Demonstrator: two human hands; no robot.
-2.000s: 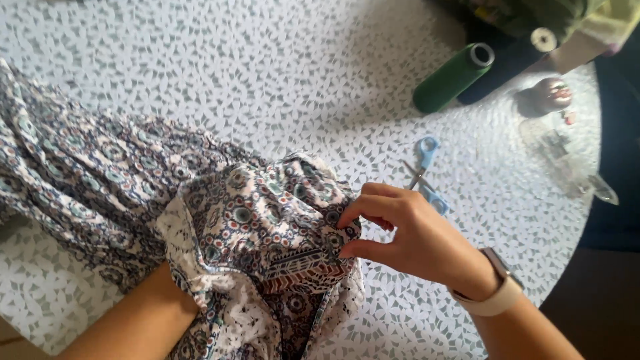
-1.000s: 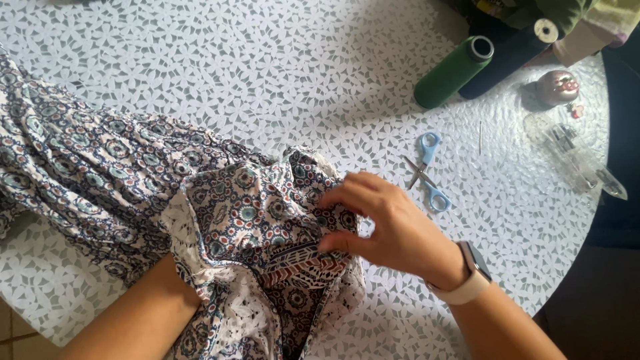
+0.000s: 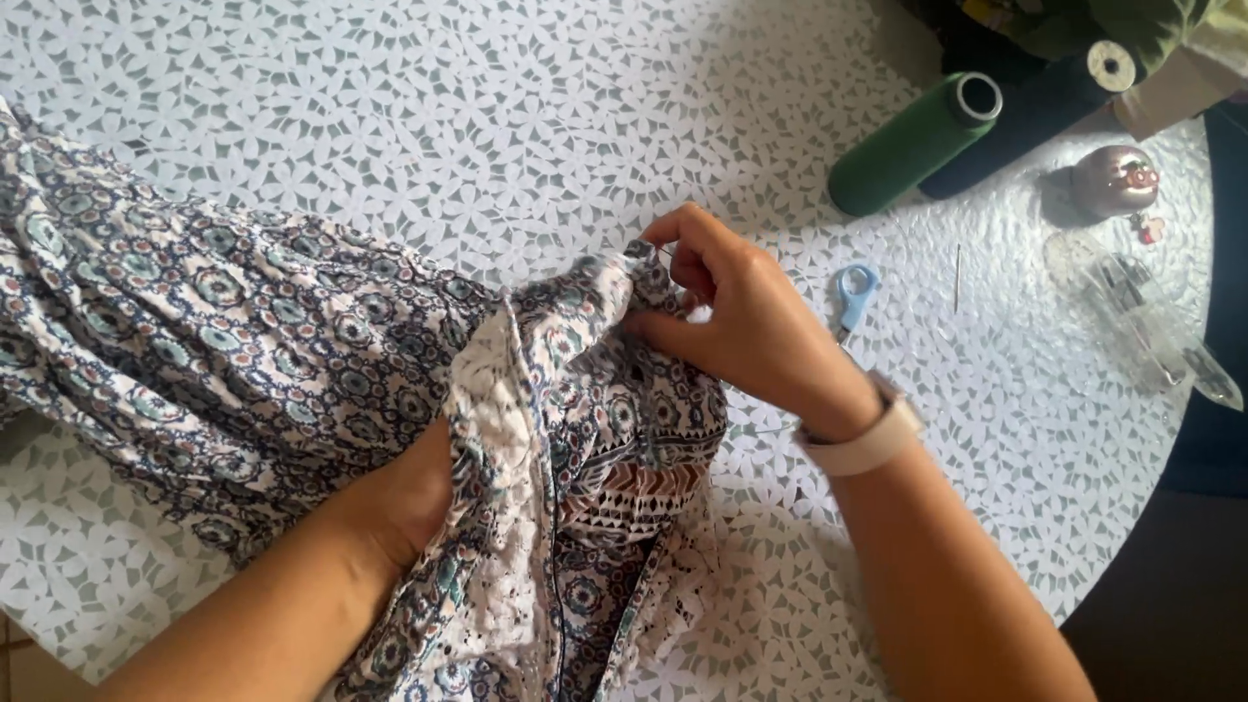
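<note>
A patterned fabric garment (image 3: 322, 341) with white lace trim lies across the left and middle of the table. My left hand (image 3: 419, 487) reaches under the cloth; its fingers are hidden by the fabric, so its grip does not show. At the cloth's upper right edge, my right hand (image 3: 721, 292) pinches a bunched fold between thumb and fingers. Light blue scissors (image 3: 854, 292) lie just right of my right hand, partly covered by the wrist. A thin metal needle-like tool (image 3: 957, 278) rests farther right.
A green bottle (image 3: 907, 151) and a dark thread cone (image 3: 1024, 122) lie at the upper right. Near the right edge of the round table (image 3: 546, 117) are a shiny pink round container (image 3: 1111, 182) and clear plastic packets (image 3: 1131, 312). Dark green cloth (image 3: 1141, 29) is bunched in the top right corner.
My right hand has moved up along the cloth and now pinches its upper edge, where the fabric is folded over. The scissors, fully seen a second ago, are now partly behind my wrist.
</note>
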